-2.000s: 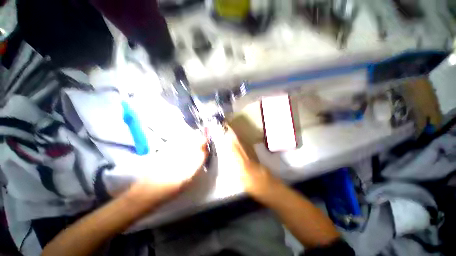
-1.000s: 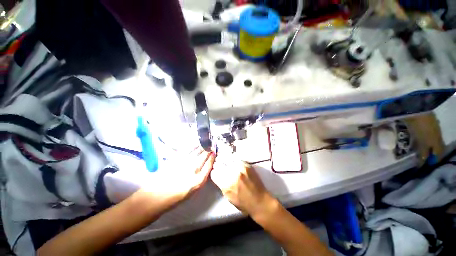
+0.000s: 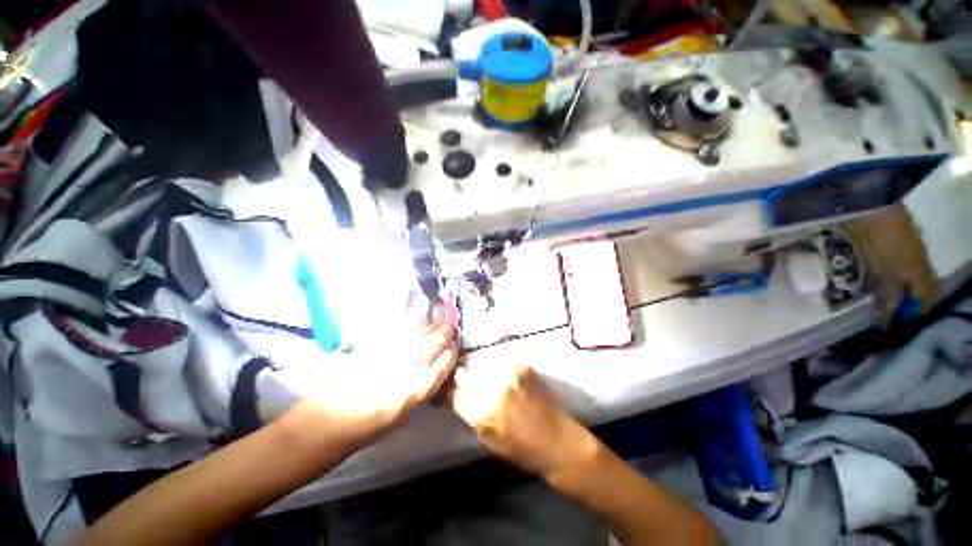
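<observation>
A large white sewing machine (image 3: 597, 181) with a blue stripe stands across the view. A small pink-red piece (image 3: 447, 311) shows under bright light just left of the presser foot and needle area (image 3: 476, 284). My left hand (image 3: 394, 368) lies fairly flat, fingertips just below the pink-red piece; glare hides what is under it. My right hand (image 3: 509, 411) is curled close beside it, its fingertips at a small dark piece (image 3: 446, 386) between the hands. A thin dark line runs from there across the bed to the right, passing the phone.
A phone (image 3: 597, 293) and a blue-handled tool (image 3: 733, 283) lie right of the needle. A bright blue tool (image 3: 318, 299) lies left. Grey-white panels with black strips (image 3: 80, 363) pile at left. A blue-yellow container (image 3: 514, 80) stands on the machine; a blue crate (image 3: 733, 453) is below right.
Both hands have moved slightly down and closer to the machine bed's front edge. The right hand, more stretched out two seconds ago, is now curled. The pink-red piece shows more clearly.
</observation>
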